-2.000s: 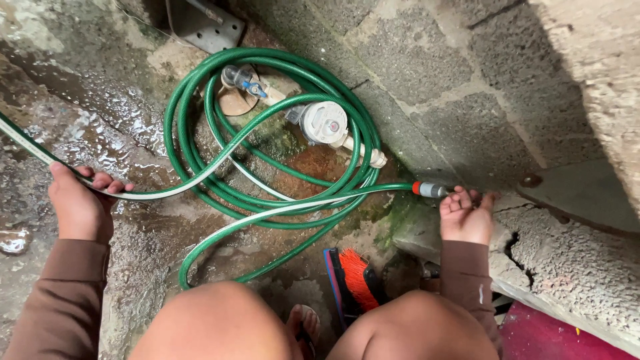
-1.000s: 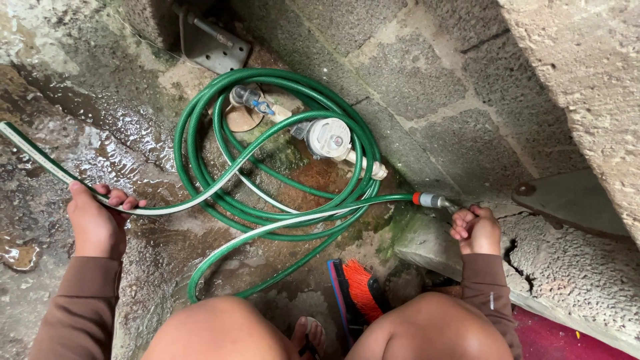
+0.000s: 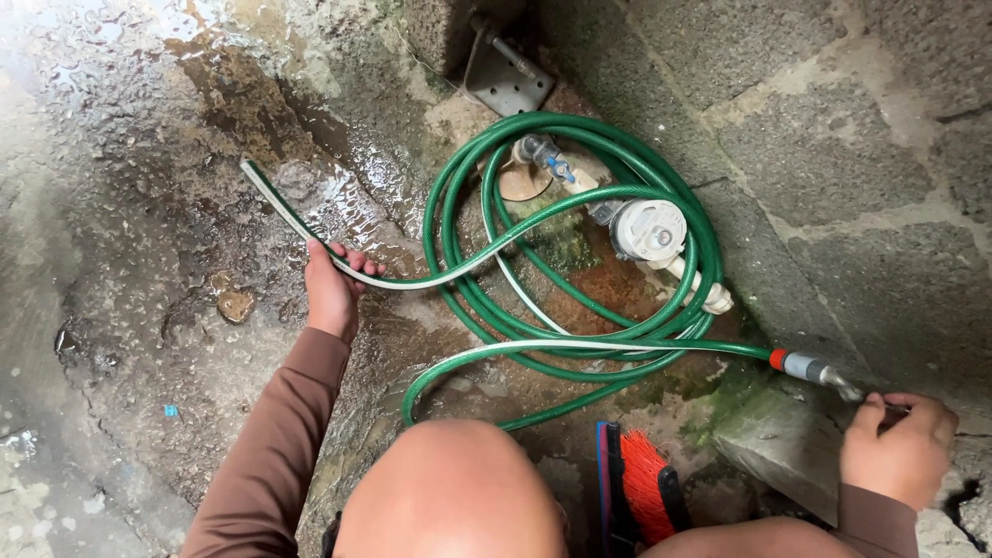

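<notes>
My left hand [image 3: 335,291] grips the green garden hose [image 3: 403,284] a short way from its cut free end, which points to the upper left. Several loops of the hose lie around a white water meter [image 3: 652,231] and a valve with a blue handle [image 3: 559,167]. At the hose's other end, a grey and orange hose connector [image 3: 800,365] is fitted to a metal tap [image 3: 841,384]. Beyond the connector, the fingers of my right hand [image 3: 899,449] are pinched at the tap's far side, hiding part of it. No water shows at the free end.
A concrete block wall [image 3: 821,147] rises at the right. A perforated metal bracket [image 3: 508,81] stands above the coil. Orange brush bristles [image 3: 643,484] show between my knees. The rough concrete floor [image 3: 194,349] is wet at the left. A small blue scrap [image 3: 170,411] lies there.
My right hand has moved from beside the connector to the tap's far side. My left hand still holds the hose. The view has shifted, and the hose's free end has come into view.
</notes>
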